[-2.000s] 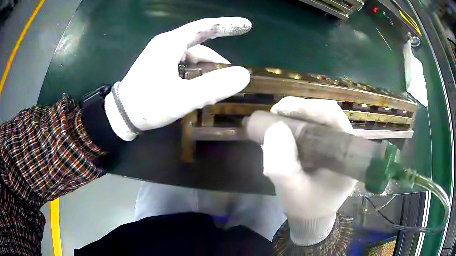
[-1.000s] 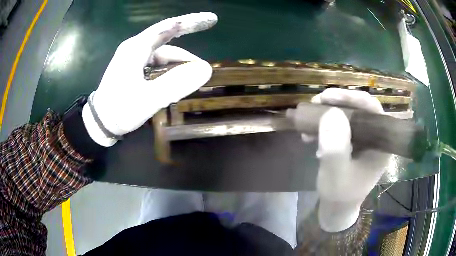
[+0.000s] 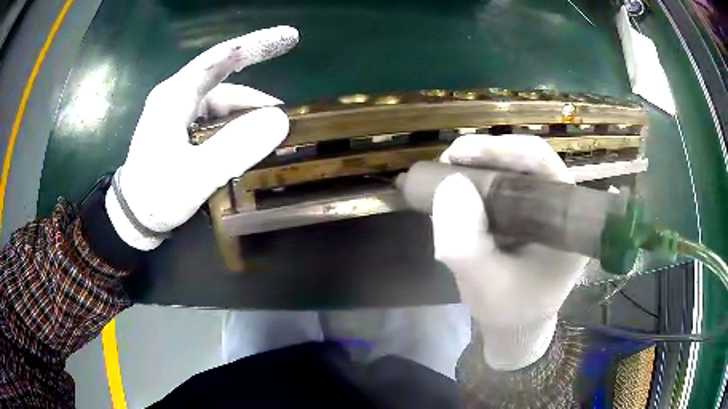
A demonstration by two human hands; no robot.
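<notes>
A long brass-coloured metal housing (image 3: 391, 120) stands on edge, its slotted side with parallel strips and dark gaps showing. My left hand (image 3: 187, 144), in a white glove, grips its left end, thumb on the near side, with one finger stretched out above. My right hand (image 3: 503, 232), in a white glove, holds a thick grey dispensing syringe (image 3: 543, 212) like a pen. The syringe nozzle points left at the slotted side near the middle; its thin tip is too blurred to tell if it touches. A green cap (image 3: 623, 240) sits on the syringe's back end.
The housing lies on a shiny dark green bench mat (image 3: 383, 48). A clear air hose (image 3: 694, 249) runs from the cap to the right. A white sheet (image 3: 645, 64) lies at the back right. The bench's near edge curves below the housing.
The housing and my left hand have shifted left in the view. The syringe in my right hand went right along the slotted side, then came back left towards the middle.
</notes>
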